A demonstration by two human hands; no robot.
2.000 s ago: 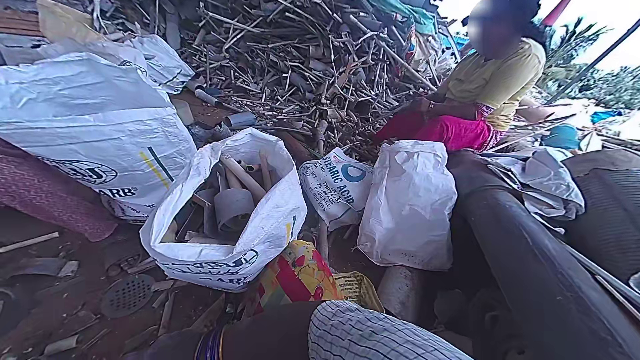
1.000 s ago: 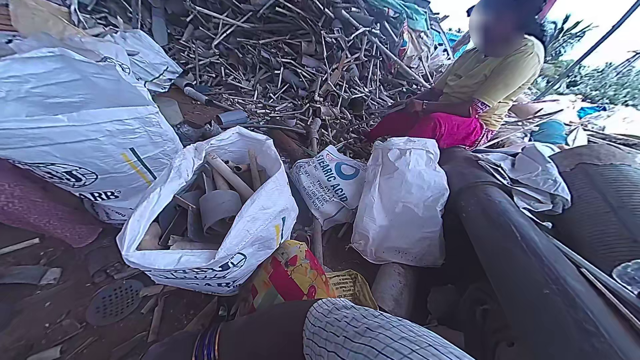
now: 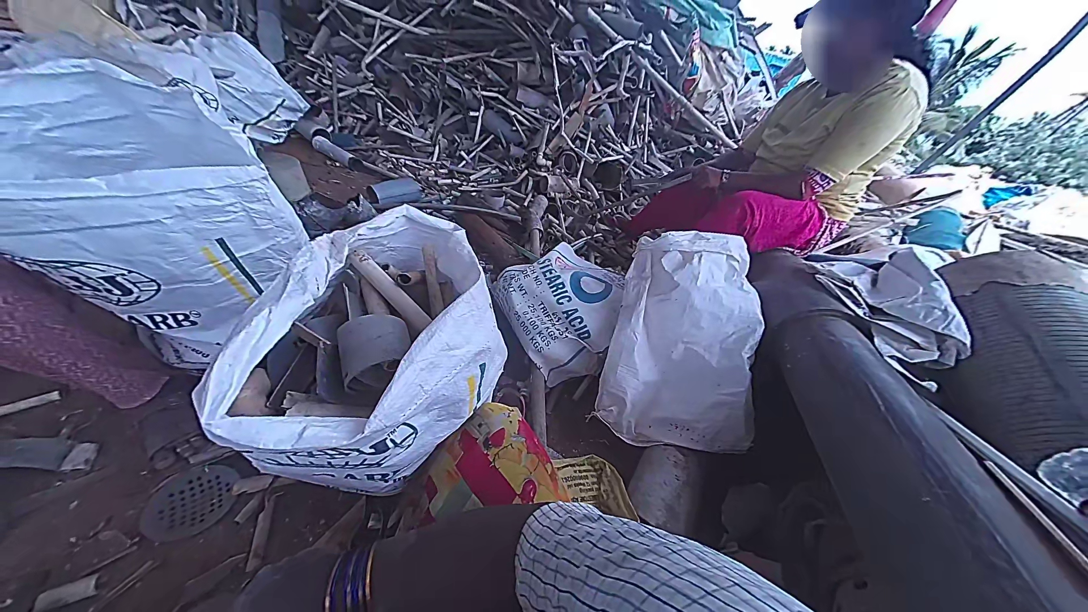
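My right arm crosses the bottom edge, in a checked sleeve with bangles at the wrist. Only the back part of my right hand [image 3: 285,582] shows, low at the left; its fingers are cut off, and anything held is hidden. My left hand is out of sight. Just beyond the arm stands an open white woven sack [image 3: 459,348] with pipe pieces inside, among them a wide grey plastic pipe piece [image 3: 372,344] and a pale pipe length [image 3: 391,289]. A red and yellow patterned bag [image 3: 493,463] lies between arm and sack.
Larger white sacks [image 3: 127,204] stand at left, a printed sack [image 3: 557,310] and a plain white sack [image 3: 684,344] at centre. Behind is a heap of scrap pipes [image 3: 476,110]; a person [image 3: 837,136] sits beside it. A thick dark pipe [image 3: 875,425] runs along the right. A perforated disc [image 3: 189,501] lies at left.
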